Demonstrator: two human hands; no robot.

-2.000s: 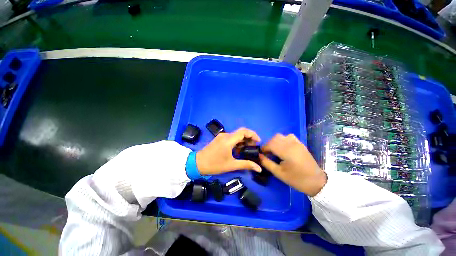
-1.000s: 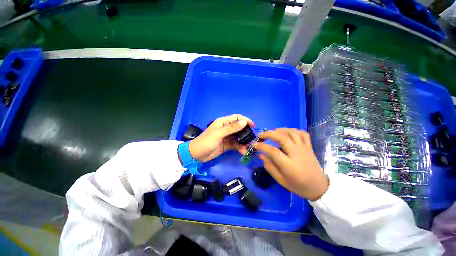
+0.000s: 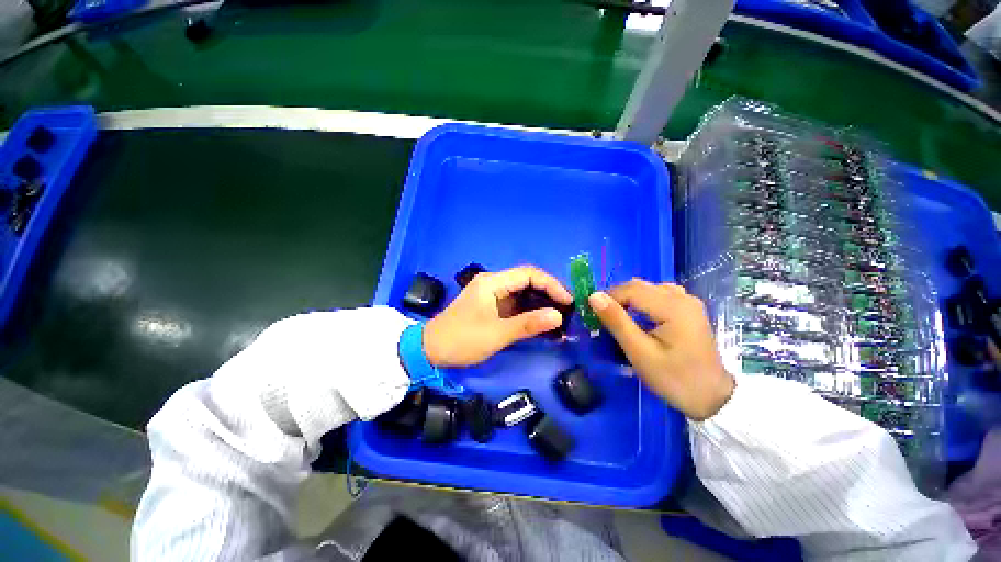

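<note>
My left hand (image 3: 491, 318), with a light blue strap on the wrist, holds a black housing (image 3: 546, 303) over the blue work tray (image 3: 530, 209). The fingers cover most of the housing. My right hand (image 3: 663, 341) pinches a narrow green circuit board (image 3: 584, 292), held upright beside the housing. Thin red and dark wires stand near the board's upper end. Several black housings lie in the tray, such as one (image 3: 575, 389) below my hands and one (image 3: 423, 293) at the left wall. A small piece with a silvery face (image 3: 515, 408) lies among them.
Stacked clear blister trays (image 3: 812, 296) with rows of green boards stand right of the work tray. Blue trays with black parts are at the far left (image 3: 68, 176) and far right (image 3: 971, 231). A grey post (image 3: 672, 71) rises behind, beside the green belt (image 3: 362, 60).
The green board has come upright and its green face shows between my hands. My left hand has tilted the housing out of clear view. The small parts on the belt have shifted left.
</note>
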